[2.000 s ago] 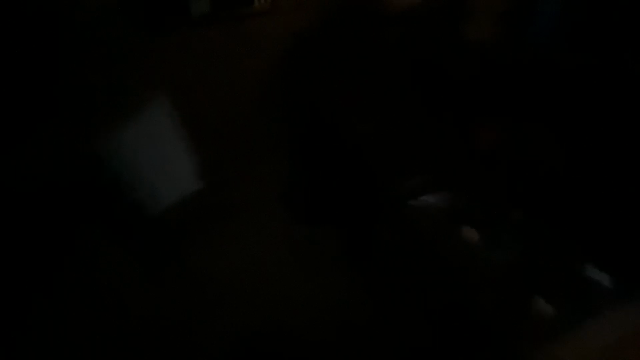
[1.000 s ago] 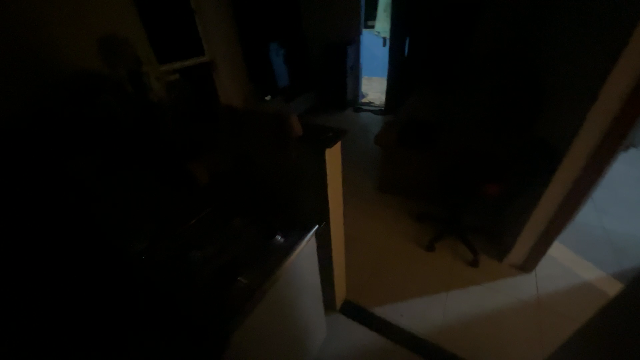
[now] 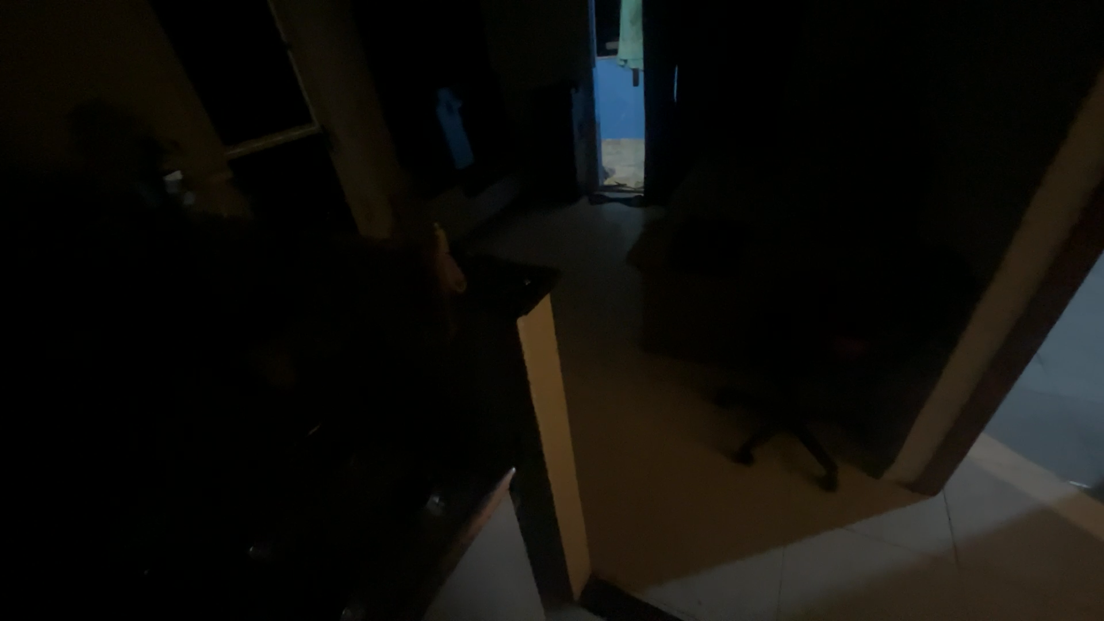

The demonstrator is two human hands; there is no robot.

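Observation:
Neither my left hand nor my right hand shows in the view. Deep shadow covers the left half, where a dark stove or counter top (image 3: pixel 379 526) with a few small shiny knobs can be made out above a pale side panel (image 3: pixel 487 561). Behind it stands a low partition wall (image 3: pixel 552 440) with a dark slab on top. An orange-toned object (image 3: pixel 447 269) rests by that slab, too dim to identify.
A swivel chair's wheeled base (image 3: pixel 785 435) stands on the tiled floor (image 3: pixel 655 483). A door frame edge (image 3: pixel 992 319) slants along the right. Far back, a lit doorway (image 3: pixel 621 112) shows a blue wall and a hanging green cloth.
The view has swung from a nearly black, blurred scene to this room. Between one second ago and now, nothing in the room has plainly moved.

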